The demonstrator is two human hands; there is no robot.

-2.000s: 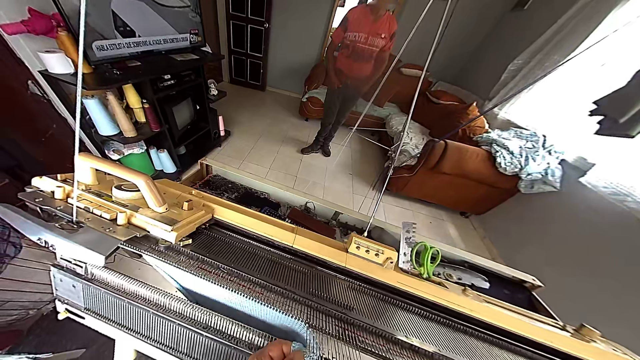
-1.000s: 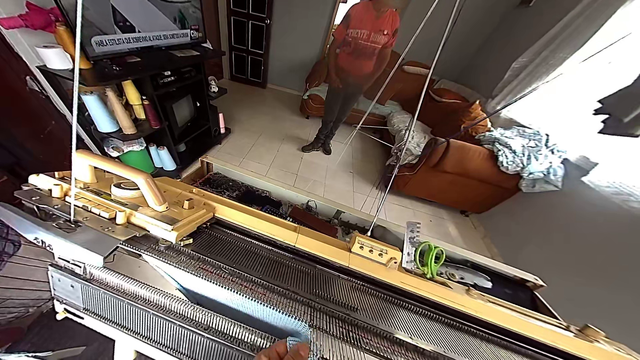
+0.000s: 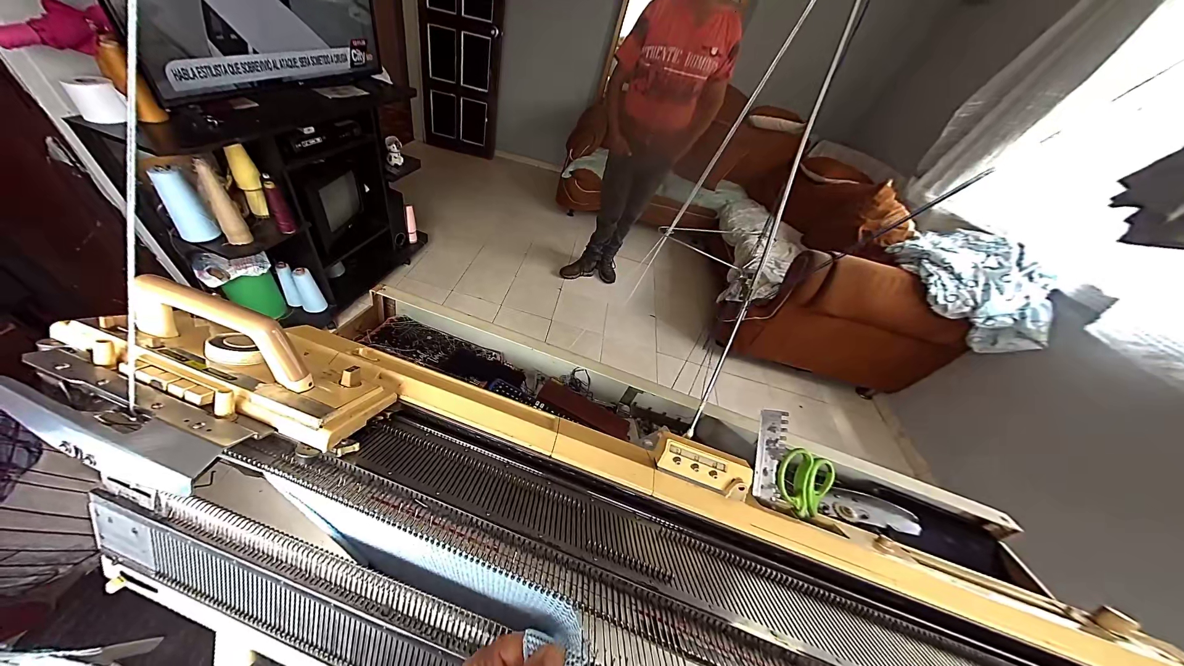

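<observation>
A knitting machine with two needle beds [image 3: 573, 518] runs across the view. Light blue knitted fabric [image 3: 444, 569] hangs between the beds. At the bottom edge, fingers of one hand [image 3: 514, 650] pinch the fabric's right-hand edge; most of this hand is cut off, and which hand it is cannot be told. No second hand shows. The knitting carriage [image 3: 231, 365] with its curved handle rests at the left end, far from the fingers. Yarn [image 3: 130, 203] runs down into it. Green-handled scissors [image 3: 806, 481] lie behind the rear bed, beside a white toothed tool [image 3: 770, 458].
A trough [image 3: 518, 370] holding tools and cables lies behind the machine. Yarn cones [image 3: 185, 203] stand on a black shelf unit at left, below a television [image 3: 268, 46]. Another person [image 3: 666, 102] stands near a brown sofa [image 3: 832, 305]. A slanting strand reaches the cream tension unit [image 3: 703, 462].
</observation>
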